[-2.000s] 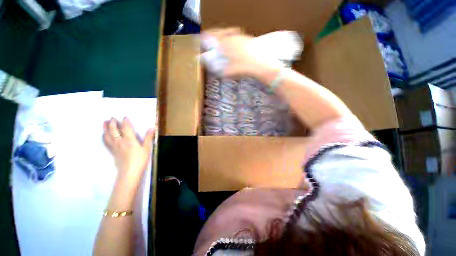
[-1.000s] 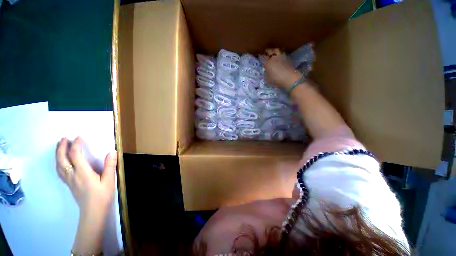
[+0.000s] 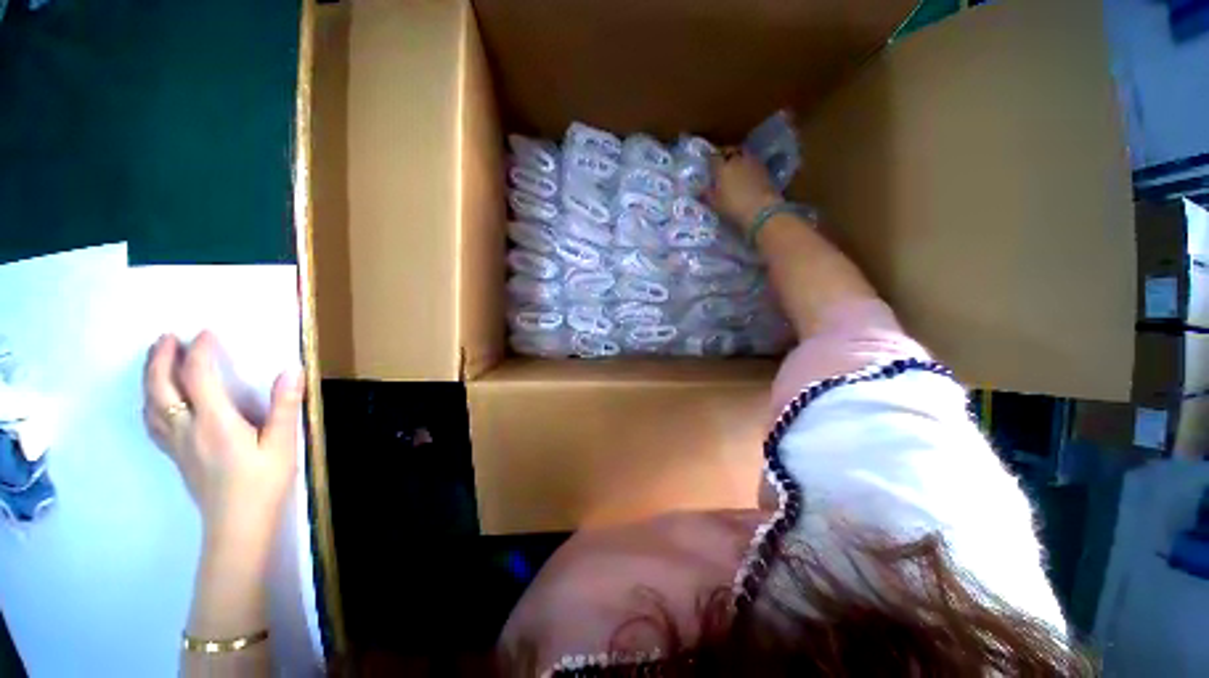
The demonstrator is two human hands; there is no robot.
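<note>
The large brown carton (image 3: 603,450) stands open beside the bench, its flaps spread. Bagged units (image 3: 579,252), clear packets with white coiled items, lie in rows inside it. My right hand (image 3: 745,183) reaches into the carton at the far right of the rows, over the bagged units. Its fingers are bent and partly hidden, so I cannot tell if they hold a packet. A clear bag (image 3: 772,143) shows just beyond it. My left hand (image 3: 228,431) rests palm down on the white paper sheets (image 3: 100,556), fingers apart and empty, near the bench edge.
A crumpled blue cloth bundle (image 3: 23,474) lies on the sheets at the left rim. The dark green bench (image 3: 159,119) extends beyond the sheets, with its edge (image 3: 308,265) running along the carton. Stacked brown boxes (image 3: 1167,318) stand at the far right.
My right hand has gone from a blurred, higher reach with white packets over the carton to down among the rows. The view has shifted right. My left hand stays on the sheets.
</note>
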